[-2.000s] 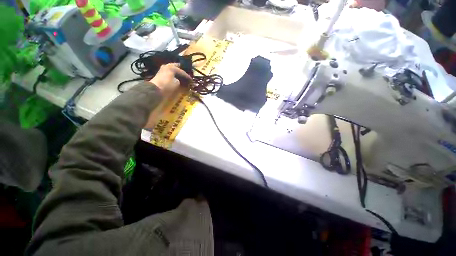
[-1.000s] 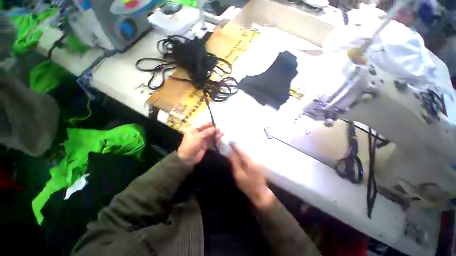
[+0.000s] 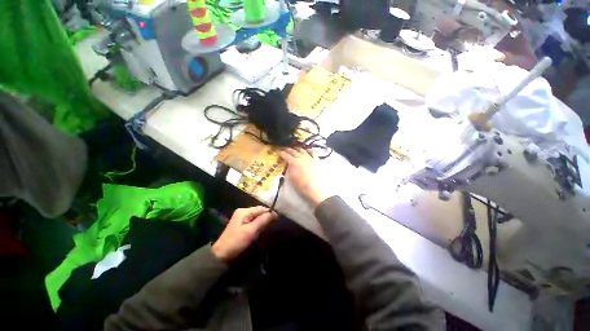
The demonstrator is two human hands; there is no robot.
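Observation:
A tangled heap of black cord (image 3: 275,116) lies on the cardboard sheet with yellow printed tape (image 3: 259,169). My left hand (image 3: 244,231) is below the table's front edge, its fingers closed on the end of a cord length that runs up toward the heap. My right hand (image 3: 303,173) reaches over the table at the heap's near side, fingers low on the cord; whether it grips is unclear. A black cut piece (image 3: 370,137) lies flat to the right of the heap. Scissors (image 3: 467,242) lie on the machine bed.
The cream-white sewing machine (image 3: 517,187) stands at the right, with black straps (image 3: 493,258) hanging at its bed. White fabric (image 3: 517,97) is piled behind it. Bright green fabric (image 3: 152,205) lies at lower left. A neighbouring machine (image 3: 174,48) with a thread cone (image 3: 202,22) stands at back left.
My two hands were together below the table edge. My right hand has moved up to the heap, and my left hand has stayed low with the cord. The view has shifted.

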